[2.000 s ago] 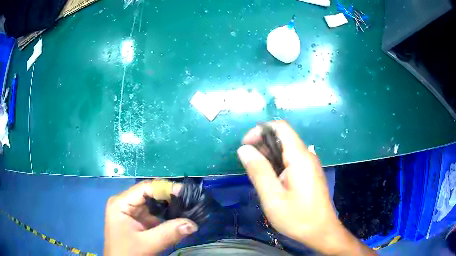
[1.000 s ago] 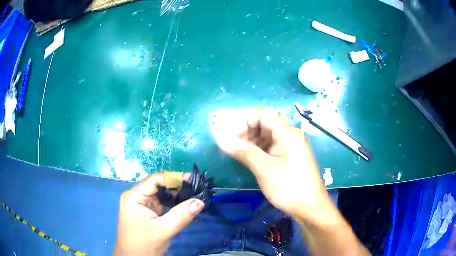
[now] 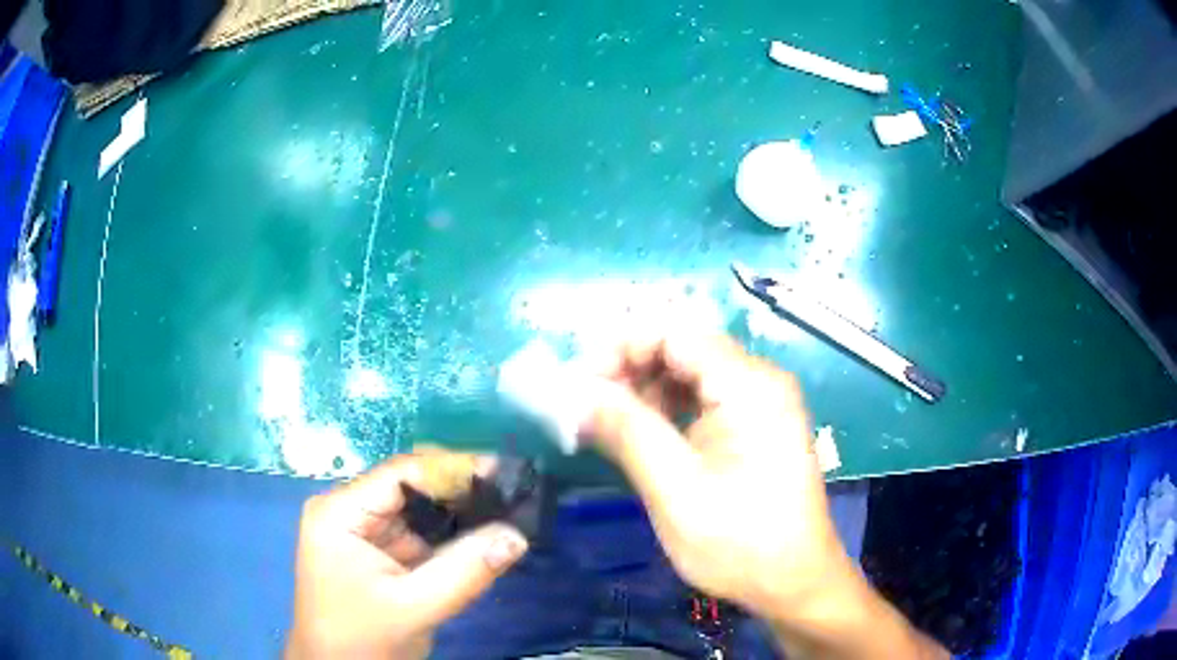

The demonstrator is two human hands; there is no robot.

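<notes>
My left hand [image 3: 400,554] is shut on a black spiky hair piece [image 3: 497,496] just over the bench's front edge. The piece is blurred and partly covered by my fingers. A yellowish band shows faintly on a finger. My right hand [image 3: 723,477] pinches a small white wiping pad [image 3: 549,387] between thumb and fingers, above and to the right of the hair piece. A small gap shows between pad and hair piece. The pad is blurred.
Green bench [image 3: 516,168] with a white glue bottle [image 3: 777,183], a slim craft knife [image 3: 839,333], a white stick [image 3: 829,67], a white block [image 3: 900,128] and blue nozzles [image 3: 949,123]. A dark box stands right. Brown cardboard [image 3: 265,18] with black cloth lies back left.
My right hand no longer holds the slim tool, which lies on the bench. It has picked up the white pad and moved it towards the hair piece. My left hand keeps its hold.
</notes>
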